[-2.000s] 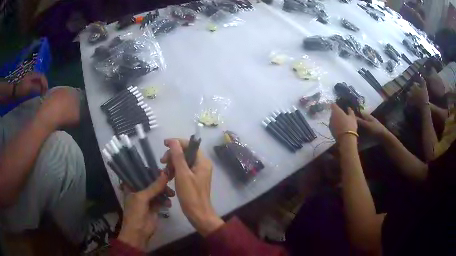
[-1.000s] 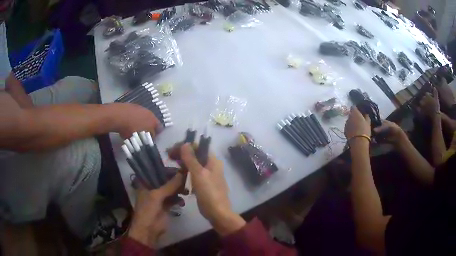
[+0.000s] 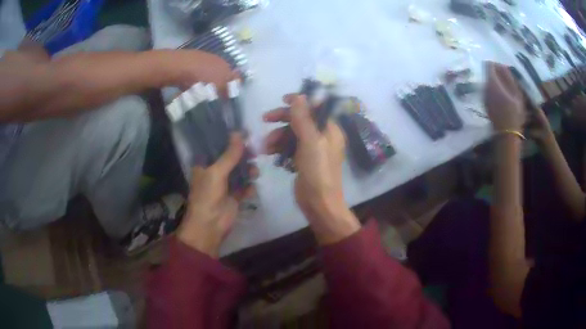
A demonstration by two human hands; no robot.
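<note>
My left hand is closed around a fan of several black tubes with white tips pointing away from me. My right hand is a little to the right, apart from the left, and holds a few dark tubes between thumb and fingers; they are blurred, and their number cannot be told. Both hands are over the near edge of the white table. A bag of dark parts lies just right of my right hand.
A neighbour's arm reaches in from the left over a row of tubes. Another fan of tubes lies to the right. A person's hand is beyond it. A blue crate stands at the upper left.
The view has tipped downward, so the table sits higher in the picture. My hands have moved apart, and one tube now stands separate at the right of the left hand's fan.
</note>
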